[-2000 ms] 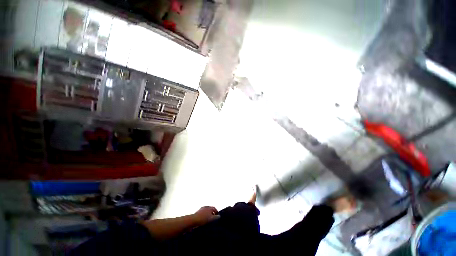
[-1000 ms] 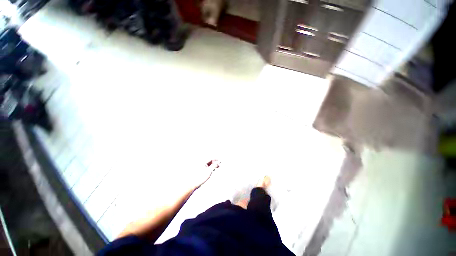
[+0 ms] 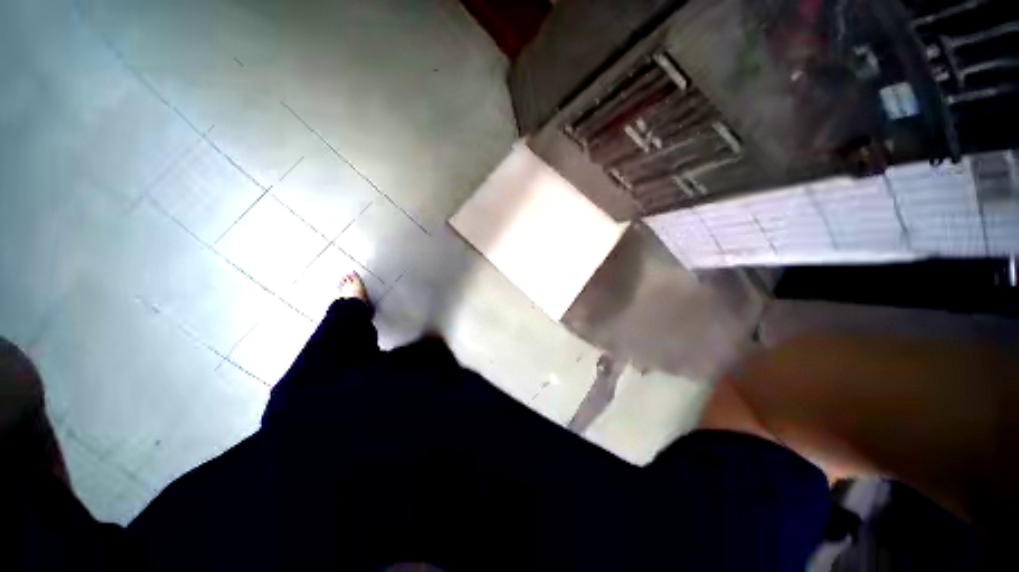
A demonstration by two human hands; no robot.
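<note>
My right forearm (image 3: 894,391) is large and blurred at the right edge; its hand end (image 3: 749,419) lies beside my dark clothing, and I cannot make out the fingers or any held thing. A dim, brownish rounded shape (image 3: 25,413) at the left edge may be my left hand or arm; it is cut off and unclear. A small grey-white patch (image 3: 855,520) shows below the right forearm; I cannot tell what it is. My dark clothing (image 3: 469,469) fills the bottom, and one bare foot (image 3: 353,286) is on the tiled floor (image 3: 224,212).
A dark cabinet with panelled doors (image 3: 659,134) stands at the upper right, beside a white tiled strip (image 3: 827,218). A bright pale rectangular patch (image 3: 542,229) lies in front of it. A brownish-grey floor area (image 3: 659,313) and a dark streak (image 3: 598,391) are to its right.
The view has swung round: the cabinet is now tilted at the upper right, and the dark heaps at the left are out of view. A blurred forearm now shows close at the right.
</note>
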